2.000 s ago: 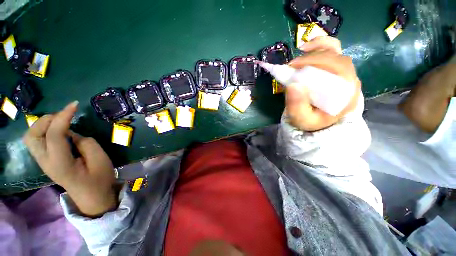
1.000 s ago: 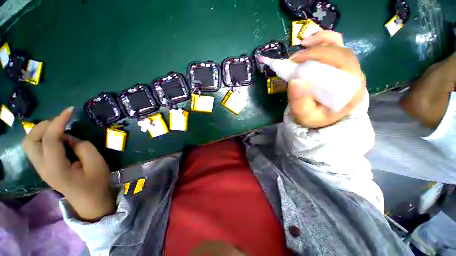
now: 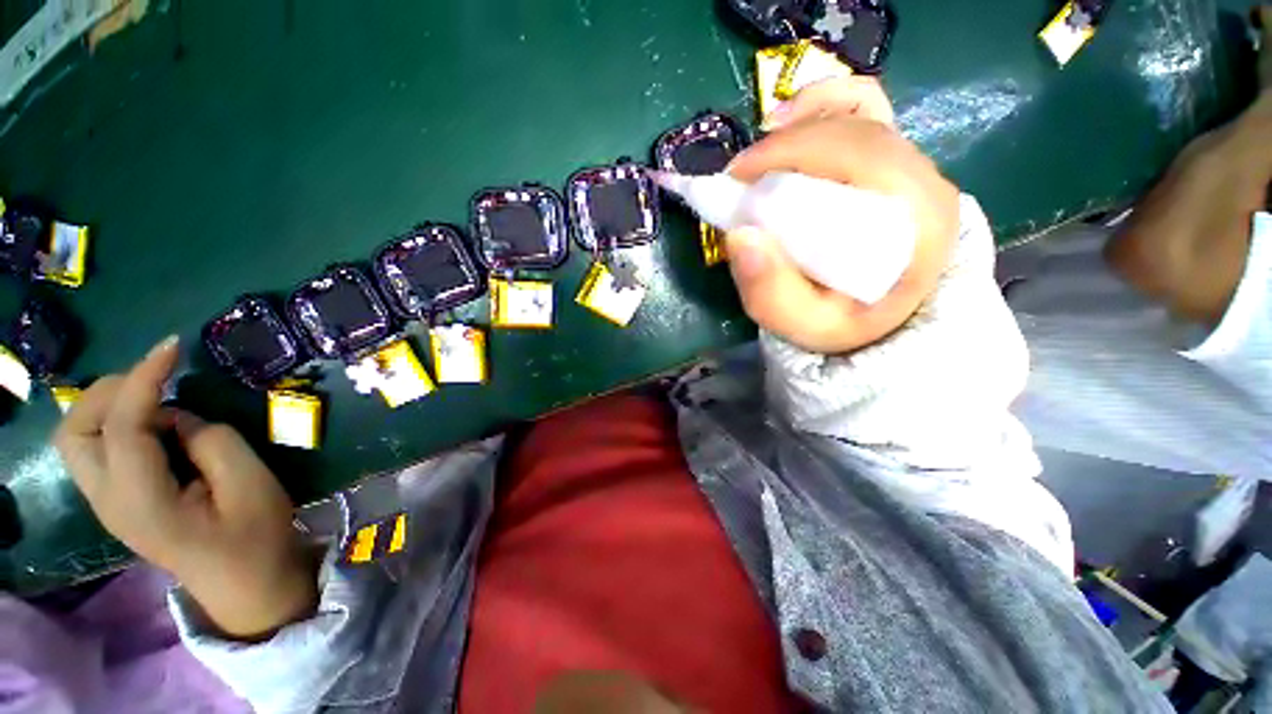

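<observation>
Several black rounded-square watch housings lie open side up in a slanting row, each with a white and yellow pouch battery on its near side. My right hand grips a white squeeze bottle. Its pinkish tip is over the gap between the housing second from the right and the rightmost housing; I cannot tell if it touches. My right hand partly hides the rightmost housing's battery. My left hand is empty, fingers loosely bent, near the bench edge below the leftmost housing.
The dark green bench carries more housings with batteries at the top right of centre, and another group at the far left. A neighbour's arm is at the right. Pale purple cloth shows at the lower left.
The row and the loose groups have shifted left and slightly down in view. My right hand and the bottle have moved left. My left hand has barely moved.
</observation>
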